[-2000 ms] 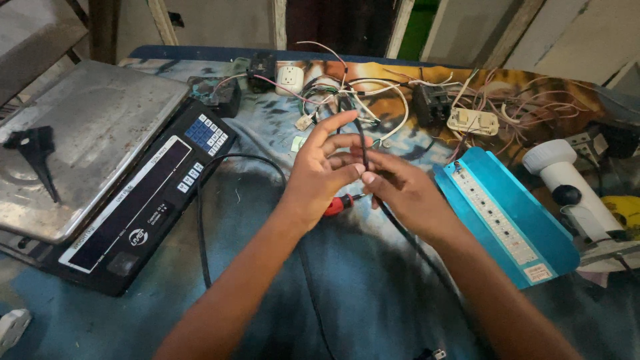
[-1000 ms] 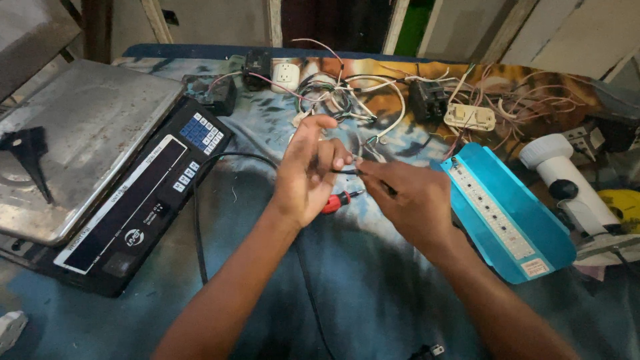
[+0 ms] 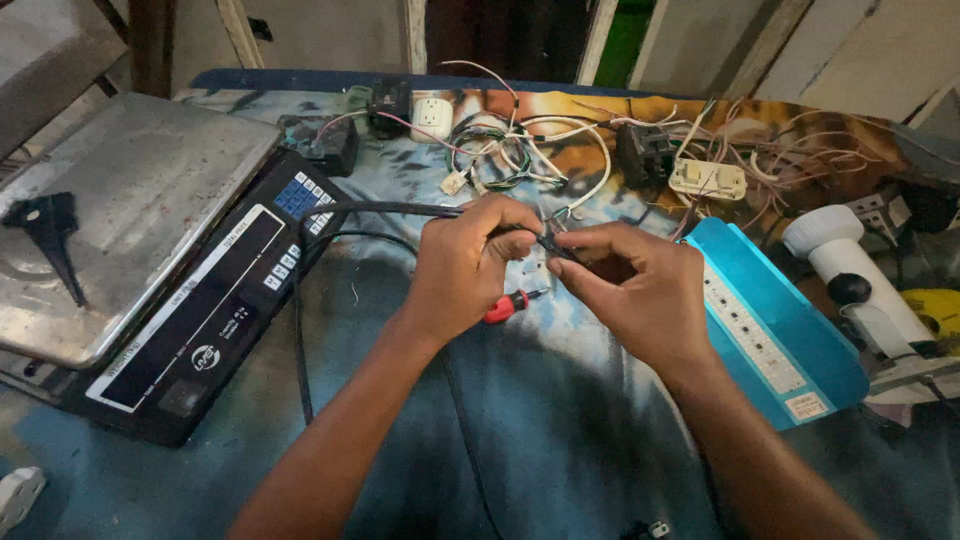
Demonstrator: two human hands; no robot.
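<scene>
A black electrical cable [image 3: 390,208] runs from the left into my left hand [image 3: 469,270], whose thumb and index finger pinch it close to its end. The fingertips of my right hand [image 3: 634,289] grip the same cable just to the right, so both hands nearly meet at it. Its end is partly hidden by the fingers. Under the hands lies a red-handled screwdriver [image 3: 508,306], its tip pointing right. The cable loops down on the left beside the scale. A plug [image 3: 657,530] shows at the bottom edge.
A digital weighing scale [image 3: 187,315] with a metal platter stands left. Behind the hands lie a white outlet [image 3: 431,120], coiled wires [image 3: 487,154], a black box [image 3: 645,154] and a cream switch plate [image 3: 707,178]. On the right are a blue LED panel [image 3: 780,322] and a white cylindrical device [image 3: 859,281].
The cable, upright between my hands two seconds ago, now enters my left hand from the left. My right hand has shifted and now pinches it with the fingertips near its end.
</scene>
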